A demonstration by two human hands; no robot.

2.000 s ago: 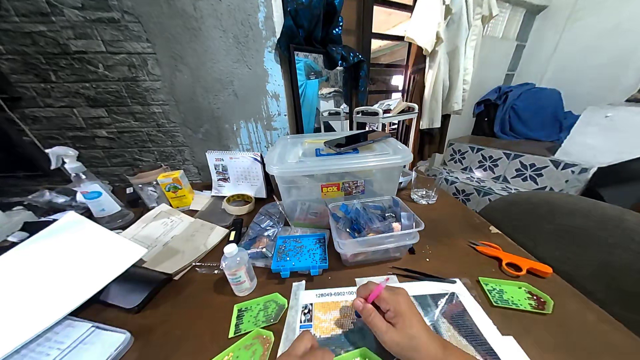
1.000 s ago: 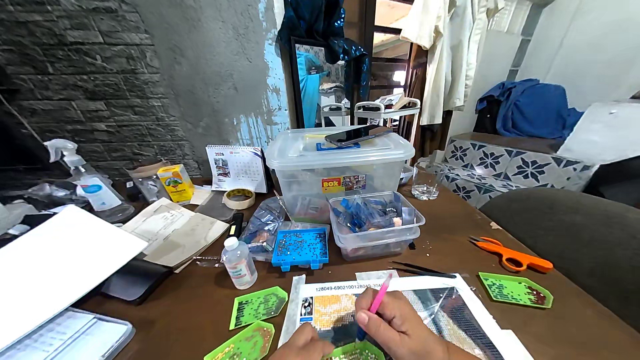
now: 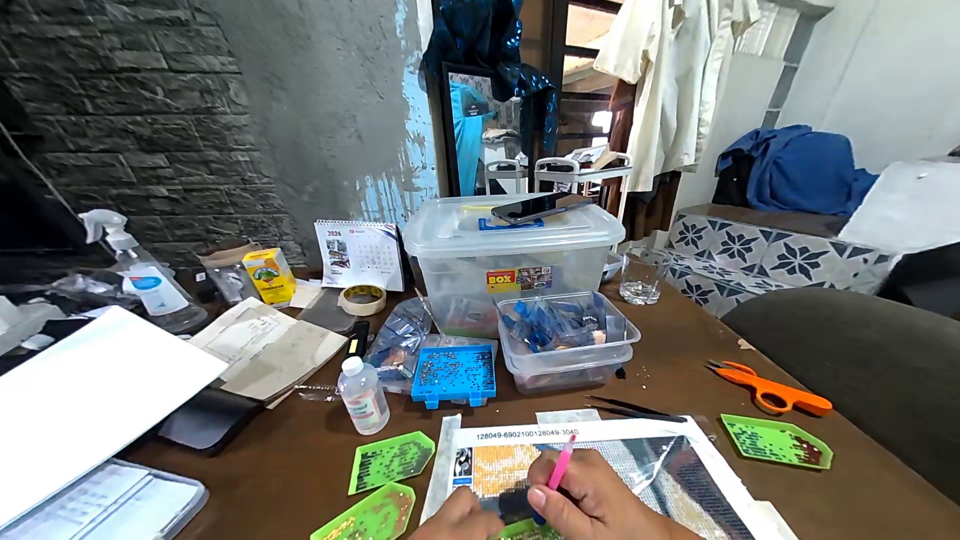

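My right hand (image 3: 589, 499) grips a pink applicator pen (image 3: 561, 463), its tip pointing down over a green bead tray (image 3: 525, 529) at the bottom edge. Beside it, my left hand (image 3: 459, 516) is partly cut off by the frame, its fingers curled near the same tray; what it holds is hidden. Both lie over a diamond painting canvas (image 3: 499, 471) with a yellow patch and dark areas. Left of the canvas are a green tray of dark beads (image 3: 391, 459) and another with gold beads (image 3: 369, 517). A further green tray (image 3: 777, 441) stands at the right.
Behind the canvas are black tweezers (image 3: 637, 409), a blue bead case (image 3: 454, 373), a small bottle (image 3: 364, 396) and a plastic tub of blue bags (image 3: 566, 330). Orange-handled scissors (image 3: 772, 390) lie right, near a drinking glass (image 3: 643, 277). Papers (image 3: 97, 405) cover the left side.
From two seconds ago, my right hand with the pink pen has moved from the yellow patch down to the bottom tray. My left hand has come further into view.
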